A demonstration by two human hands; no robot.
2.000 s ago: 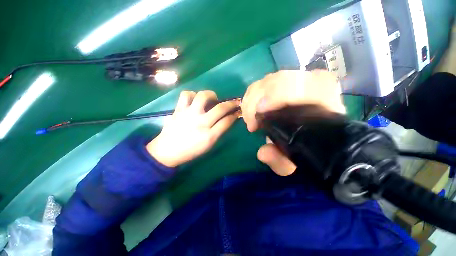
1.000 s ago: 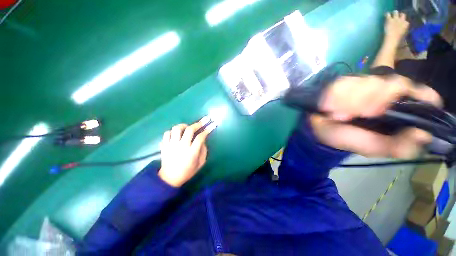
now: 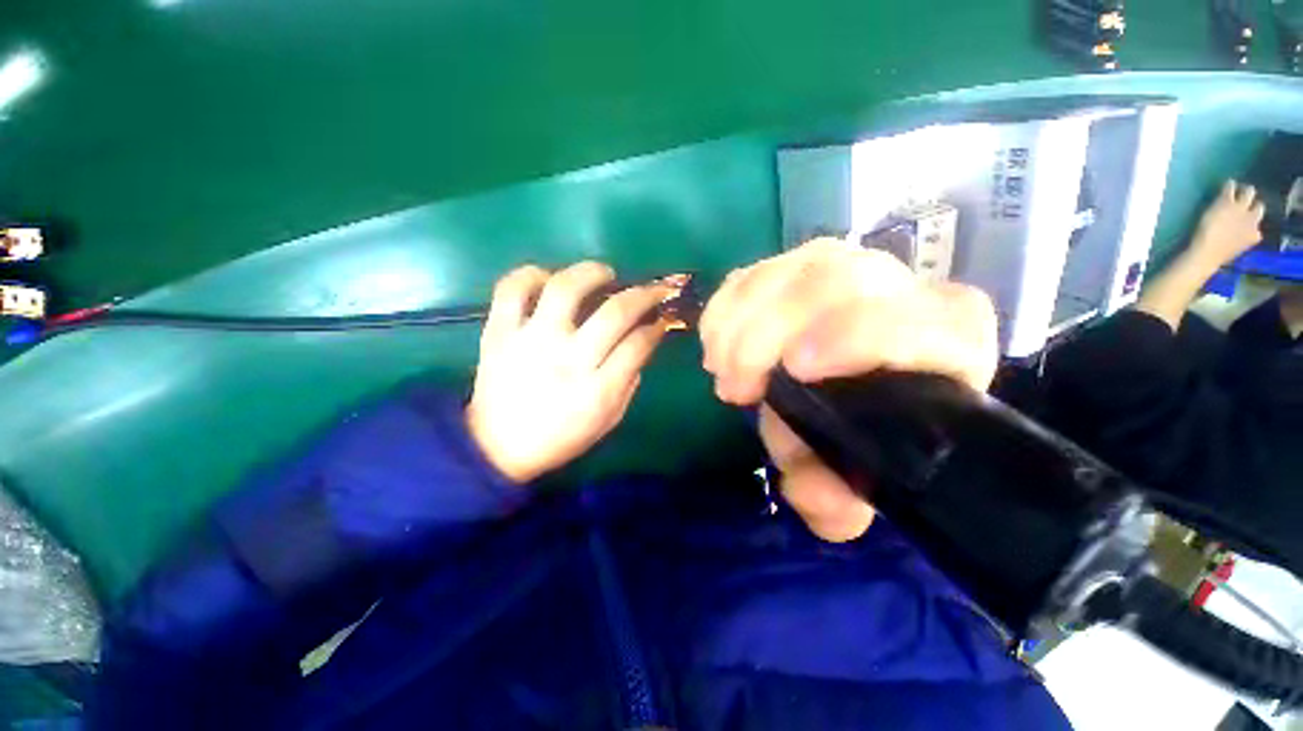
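Observation:
My left hand [image 3: 557,364] is bare and holds the copper-tipped end [image 3: 675,303] of a black cable between its fingers. The cable [image 3: 315,324] runs left across the green mat to a red part and a blue plug [image 3: 25,331]. My right hand [image 3: 843,336] grips a thick black electric screwdriver [image 3: 957,479], its cord leaving at the lower right. The screwdriver's nose is beside the copper end; the bit and any screw are hidden by my fingers.
A pale screw feeder [image 3: 1040,214] stands on the green mat [image 3: 472,114] right of my hands. Copper-tipped clamps [image 3: 20,271] lie at the far left, others [image 3: 1082,32] at the top right. Clear plastic [image 3: 43,571] is at lower left. Another person's hand [image 3: 1229,224] is at the right.
My right hand has come back from the right with the screwdriver to the copper end. My left hand still holds the cable. The view has turned and shifted.

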